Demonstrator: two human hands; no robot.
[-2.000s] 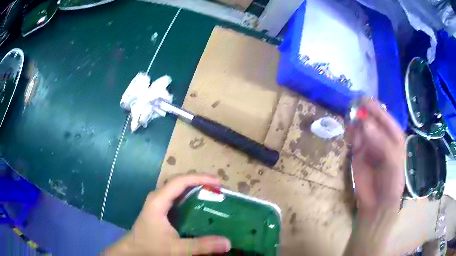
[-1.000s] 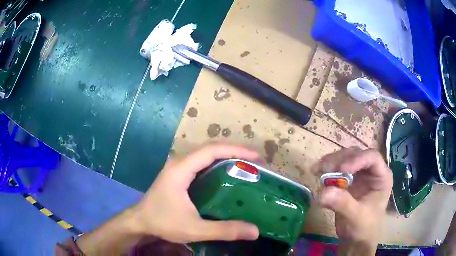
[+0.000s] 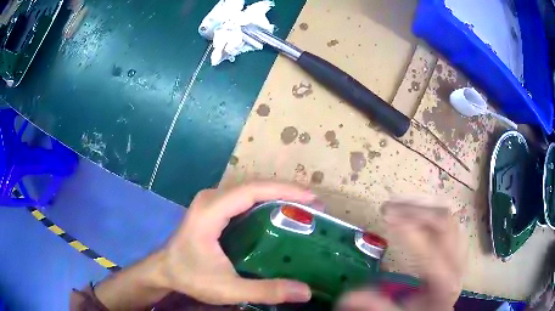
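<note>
A glossy green shell (image 3: 292, 255) with a chrome edge line is held near the bottom centre. One red-orange lamp piece (image 3: 294, 217) in a silver surround sits on its left part. A second lamp piece (image 3: 372, 242) sits at its right corner. My left hand (image 3: 201, 249) grips the shell's left end, thumb across its face and fingers over the top edge. My right hand (image 3: 420, 255) is blurred at the shell's right end, close to the second lamp piece. Whether it touches the shell or holds anything cannot be made out.
A padded hammer (image 3: 353, 91) lies across the cardboard mat (image 3: 274, 149), its white-wrapped head on the green table (image 3: 134, 109). A white cup (image 3: 467, 101) with a pale rod stands by a blue bin (image 3: 426, 24). More shells lie right (image 3: 511, 194) and upper left (image 3: 27, 36).
The second lamp piece, earlier between my right fingers, is now at the shell's right corner. My right hand has moved to the shell's right end. The view has shifted, so table items appear higher and further right.
</note>
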